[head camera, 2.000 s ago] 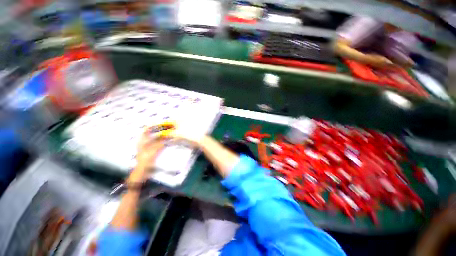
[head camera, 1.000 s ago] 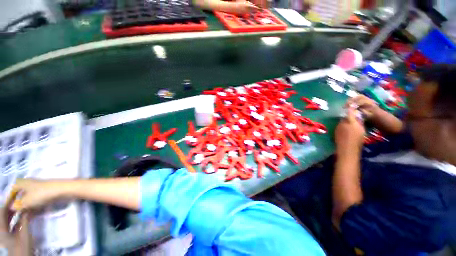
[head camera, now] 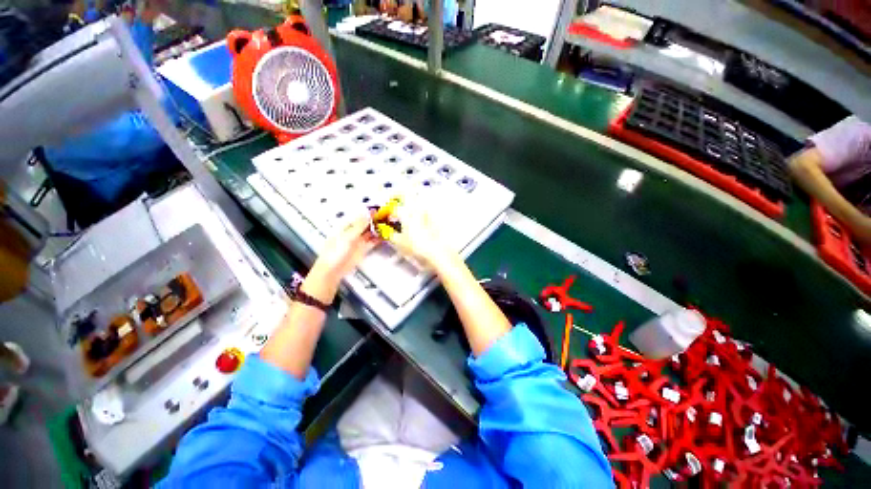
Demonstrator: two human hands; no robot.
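My left hand (head camera: 351,246) and my right hand (head camera: 416,237) meet over the white parts tray (head camera: 435,205). Yellow finger cots cover some fingertips. Between the fingertips is a small dark part (head camera: 390,223), with a silvery edge at the left fingers; its details are too small to tell. The tray has rows of square pockets, several with dark-centred pieces, and lies stacked on another white tray. The fingers partly hide the small part.
The press deck (head camera: 229,329) with orange-brown fixtures (head camera: 170,300) and a red button (head camera: 229,360) is at left. A red fan (head camera: 294,84) stands behind the trays. Red clamps (head camera: 707,411), a translucent cup (head camera: 669,332) and a black coiled item (head camera: 511,310) lie at right. A person's arm (head camera: 829,191) shows far right.
The view has swung back left from the clamp pile, so the fan and press deck show. Both hands are now fully in view, together over the tray. The neighbouring worker has left the picture.
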